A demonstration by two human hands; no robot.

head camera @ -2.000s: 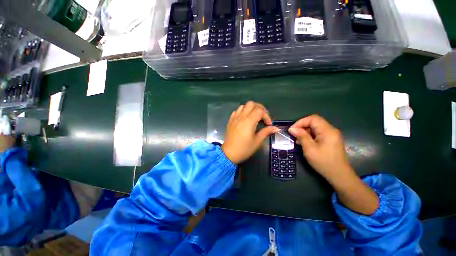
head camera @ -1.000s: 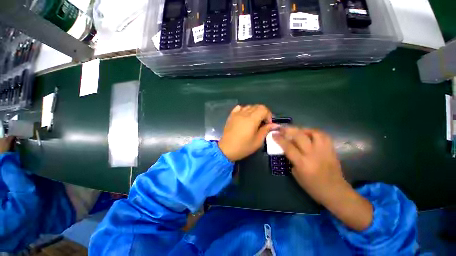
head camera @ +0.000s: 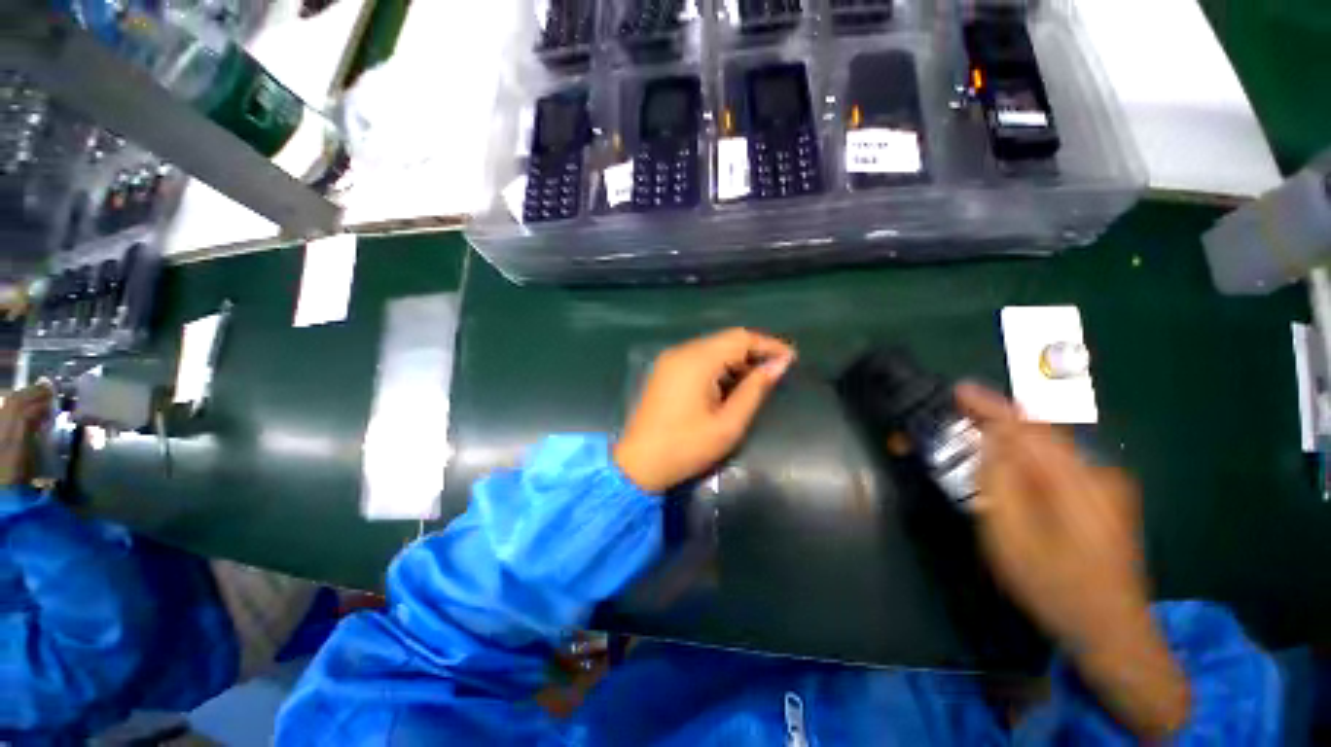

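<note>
A black keypad phone (head camera: pixel 920 423) is blurred by motion and tilted, at the fingertips of my right hand (head camera: pixel 1054 528). Its back shows, with a white label and an orange spot. My left hand (head camera: pixel 698 404) is left of the phone, above the green mat (head camera: pixel 788 555). Its thumb and index finger are pinched together, with a pale spot at the tips; no held object can be made out. A clear film sheet (head camera: pixel 642 365) lies partly hidden behind my left hand. A white pad (head camera: pixel 1029 391) with a small round cap (head camera: pixel 1064 359) lies to the right.
A stack of clear blister trays (head camera: pixel 686 263) holding phones stands at the back. A long pale strip (head camera: pixel 409 409) and a white slip (head camera: pixel 324 280) lie at left. A grey post (head camera: pixel 1267 234) is at right. Another person's hand (head camera: pixel 21 435) is at the far left.
The phone has left its upright place on the mat and moved right with my right hand, now back-up. The white pad, absent from the right side one second ago, lies there again.
</note>
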